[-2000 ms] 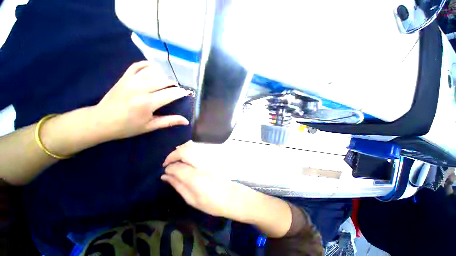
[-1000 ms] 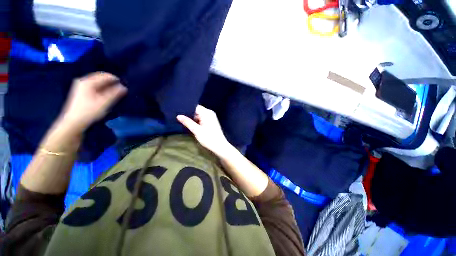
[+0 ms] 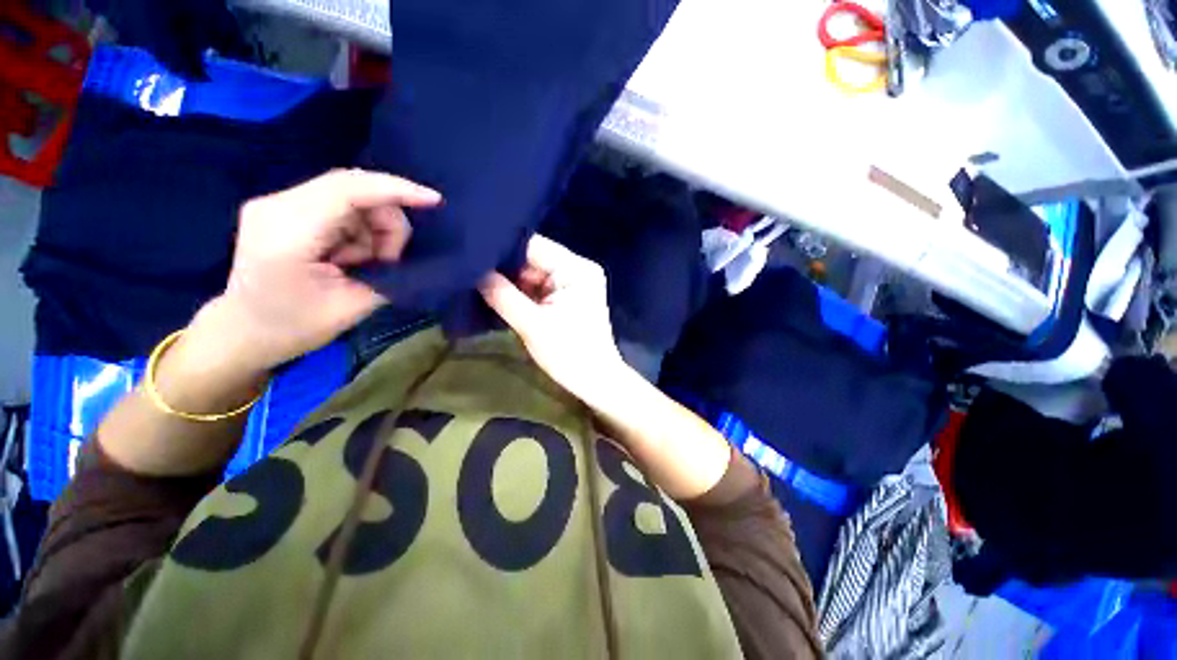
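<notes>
A navy garment piece (image 3: 497, 116) hangs over the near edge of the white machine table (image 3: 762, 123) towards my lap. My left hand (image 3: 316, 252) is at the cloth's lower left edge, fingers curled, with thumb and index fingertip apart; whether it holds any cloth is hard to tell. My right hand (image 3: 555, 303) pinches the cloth's lower right edge between thumb and fingers. No label can be made out at either hand.
Red and yellow handled snips (image 3: 857, 49) lie on the table. A black rectangular object (image 3: 1004, 226) lies near its right end. Navy garments on blue material (image 3: 194, 219) are at left. More dark cloth (image 3: 800, 374) and striped cloth (image 3: 891, 567) lie at right below the table.
The view has shifted from the sewing machine down to the lap. The garment was pulled off the machine bed to hang at the table edge. My left hand has moved right to the cloth.
</notes>
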